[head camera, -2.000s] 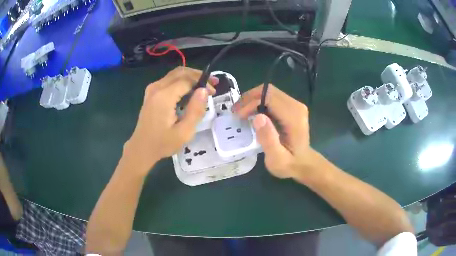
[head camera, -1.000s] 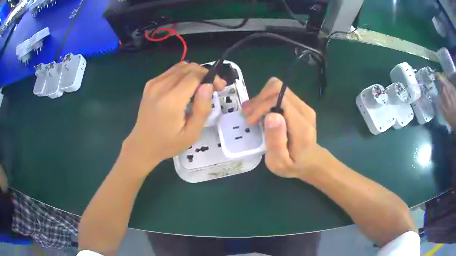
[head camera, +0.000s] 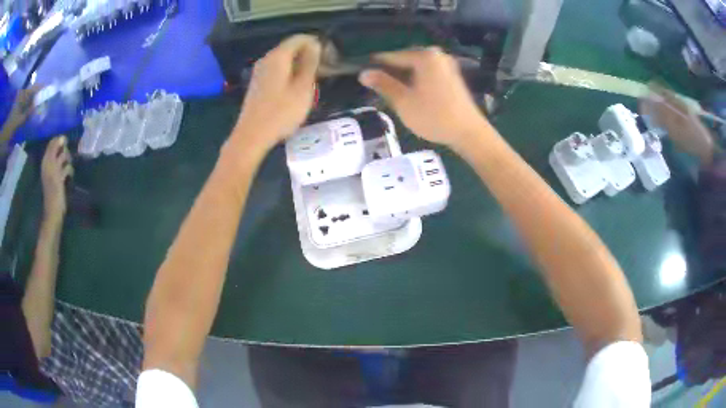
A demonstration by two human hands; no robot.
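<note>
The white test socket board point(head camera: 362, 253) lies on the dark green bench. Two white socket adapters sit on it: one at upper left point(head camera: 325, 151) and one at right point(head camera: 406, 185), their faces up with USB slots showing. My left hand point(head camera: 288, 76) is above the board's top end, near the black stand, blurred. My right hand point(head camera: 426, 88) is raised beside it, with a dark, blurred lead at its fingers. What my left fingers hold is too blurred to tell.
White adapters point(head camera: 131, 126) stand in a row at left by the blue surface point(head camera: 187, 60). More adapters point(head camera: 587, 169) lie at right. A beige box on a black stand is behind. A neighbour's hand point(head camera: 54, 171) is at left, another point(head camera: 677, 119) at right.
Both hands have moved up and away from the adapters, which now show fully on the board. The left row has gained an adapter. A neighbour's arm has appeared at left.
</note>
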